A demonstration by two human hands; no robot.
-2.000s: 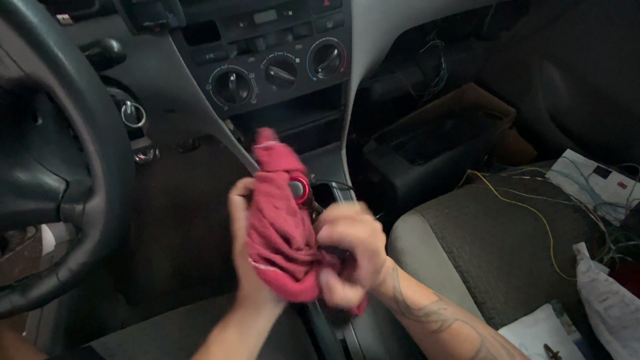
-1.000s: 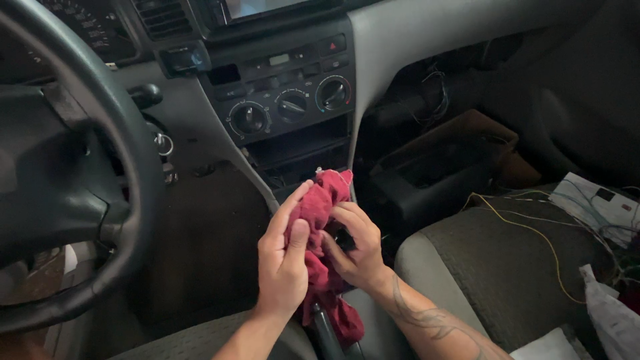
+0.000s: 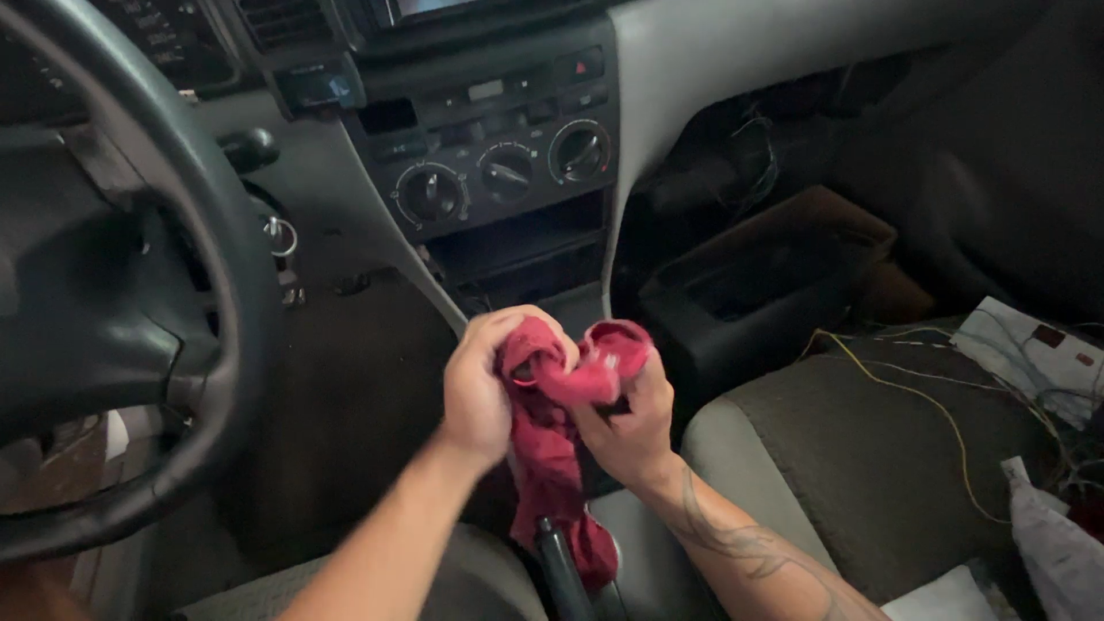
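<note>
A crumpled red cloth (image 3: 548,453) is bunched between both hands above the centre console. My left hand (image 3: 483,388) grips its upper left part, around something round with a red rim that is mostly hidden in the folds. My right hand (image 3: 634,414) holds a looped, slightly blurred part of the same cloth, a little to the right. The cloth's lower end hangs down beside the black handbrake lever (image 3: 562,569). What lies under the cloth cannot be seen.
The steering wheel (image 3: 233,285) stands at the left, with keys (image 3: 280,237) in the ignition. Climate dials (image 3: 506,172) are ahead. A black bin (image 3: 716,293) sits in the passenger footwell. Loose wires (image 3: 940,405) and a white panel (image 3: 1026,358) lie on the passenger seat (image 3: 862,457).
The round red-rimmed thing beside the cloth two seconds ago is now mostly covered. Since one second ago, my right hand has drawn part of the cloth out into a loop at the right.
</note>
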